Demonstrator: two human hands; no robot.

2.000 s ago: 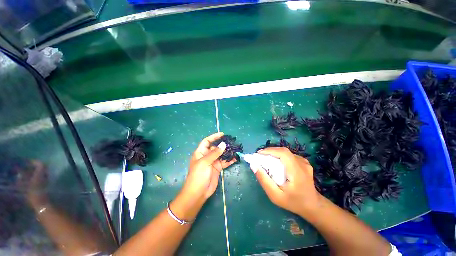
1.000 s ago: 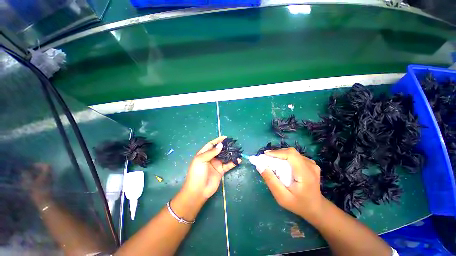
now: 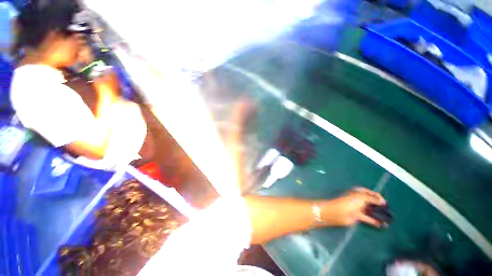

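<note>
My left hand (image 3: 362, 206) is at the right of the view, over the green tabletop, with a black flower piece (image 3: 380, 212) in its fingertips. My right hand (image 3: 423, 269) is blurred and cut off by the bottom edge. A white shape, likely the glue bottle (image 3: 405, 268), shows at it. A spare white bottle (image 3: 279, 171) lies near the middle, with its reflection beside it. A dark blurred flower piece (image 3: 300, 149) lies just behind it. The heap of black pieces is out of view, apart from a dark blur near my right hand.
A person in white (image 3: 70, 116) sits at the left. A bin of brownish-gold small parts (image 3: 121, 232) is at the lower left. The white rail (image 3: 345, 137) edges the belt. A blue crate (image 3: 426, 70) with black and white items is at the upper right. Glare covers the top middle.
The view has swung left, bringing the person and the gold parts into view. My hands now appear at the right and lower right, and the bottle tip is no longer seen at the piece.
</note>
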